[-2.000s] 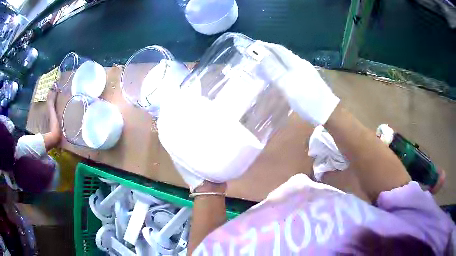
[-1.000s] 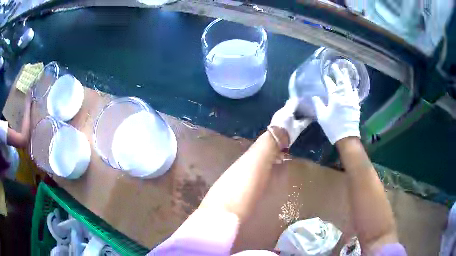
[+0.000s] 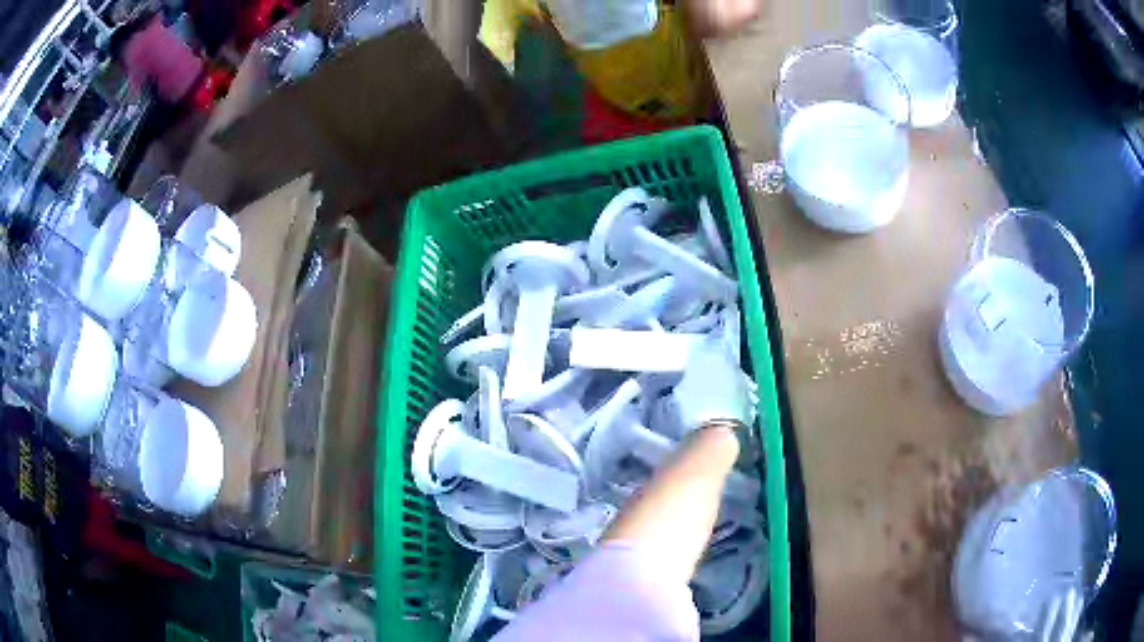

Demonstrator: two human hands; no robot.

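My left hand [image 3: 715, 386], in a white glove, reaches into the green crate [image 3: 403, 502] among heaped white inner supports [image 3: 508, 470]. It is blurred against the white parts. A support's flat stem lies beside its fingers; I cannot tell if it is gripped. A clear-and-white housing [image 3: 1016, 546] stands at the lower right. White finger-like shapes in its lower part, at the picture's edge, may be my right hand [image 3: 1064, 620]; its grip is not clear.
More housings [image 3: 843, 163] stand on the brown cardboard-covered bench [image 3: 866, 439], right of the crate. Other housings [image 3: 182, 458] stand at the left beside cardboard cartons [image 3: 345, 414]. Part of another person's hand [image 3: 725, 13] shows at the top. The dark green belt [image 3: 1104, 364] runs at the right.
The view has swung left to the crate. My left hand has left the housing over the belt and is now in the crate. A housing now shows at the lower right.
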